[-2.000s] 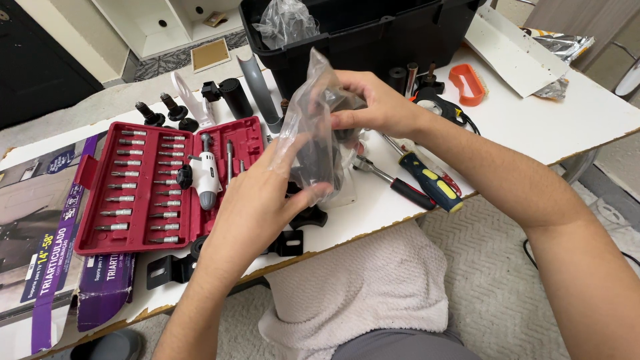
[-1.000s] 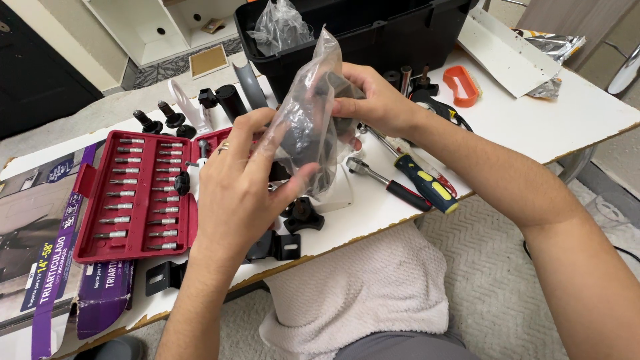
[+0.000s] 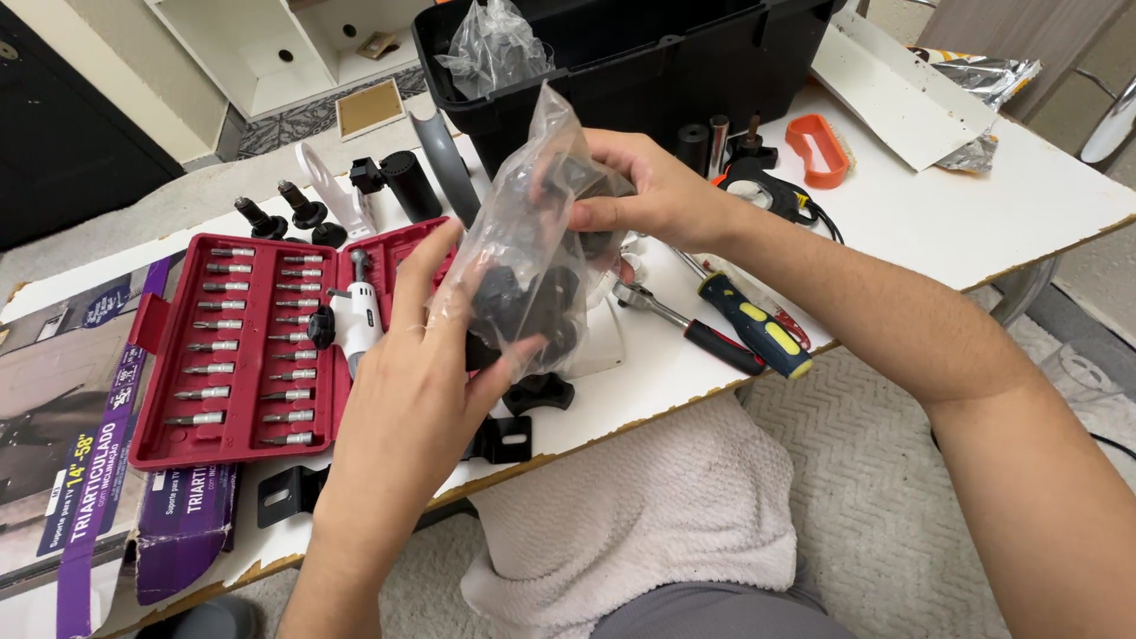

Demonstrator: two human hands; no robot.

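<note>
Between my hands, above the white table, is a clear plastic bag (image 3: pixel 532 257) with dark knob-like parts inside. My left hand (image 3: pixel 426 346) grips its lower left side, with the thumb across the bottom. At the upper right, my right hand (image 3: pixel 635 191) is closed on the bag and the dark parts in it. Under the bag lies a black knob (image 3: pixel 539 393), near a black slotted bracket (image 3: pixel 503 440). A red bit case (image 3: pixel 240 355) lies open to the left. Right of the bag are a ratchet wrench (image 3: pixel 688 327) and a screwdriver (image 3: pixel 754 324).
A black plastic toolbox (image 3: pixel 657 84) stands behind my hands, with a crumpled clear bag (image 3: pixel 497 53) at its left end. An orange-handled brush (image 3: pixel 816 151) and a white tray (image 3: pixel 896 98) lie at the right. A purple-edged cardboard box (image 3: pixel 89 426) is at the left table edge.
The bag has tilted more upright since the earliest frame, and its top has shifted slightly. Both hands have kept hold of it; the left hand's fingers have moved along its left side.
</note>
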